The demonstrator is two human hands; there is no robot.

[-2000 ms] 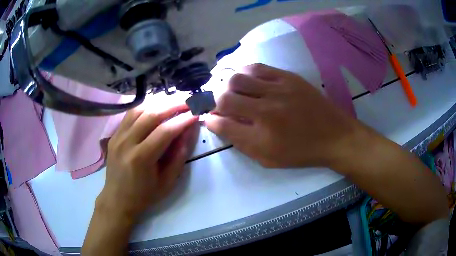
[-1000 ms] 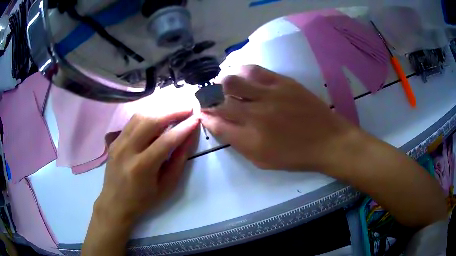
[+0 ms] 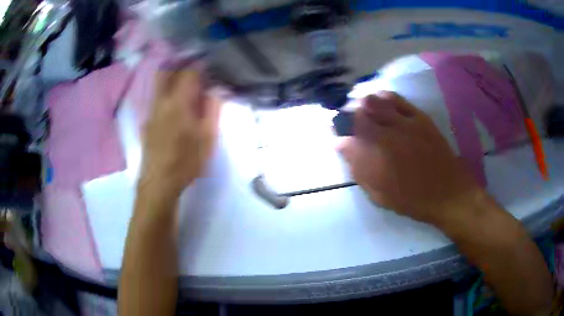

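The white sewing machine head (image 3: 371, 43) with blue lettering spans the top, blurred. My left hand (image 3: 179, 123) is at the left beside the machine, over a pink panel (image 3: 151, 74); blur hides whether its fingers hold the cloth. My right hand (image 3: 396, 148) is bent right of the needle area, its fingertips by a small dark block (image 3: 344, 123) under the head. Whether it holds anything cannot be told. The needle area (image 3: 297, 133) is washed out by the lamp. Pink strips (image 3: 464, 92) lie fanned right of the machine.
More pink panels (image 3: 86, 133) lie at the far left. An orange-handled tool (image 3: 535, 148) lies right of the strips. A small grey curved piece (image 3: 269, 192) shows at the slide's seam. The grey ruled edge (image 3: 334, 284) curves along the front.
My left hand has moved from the needle left and away over the pink cloth. The view has shifted, so the machine sits further right. The fingertips of both hands are now apart.
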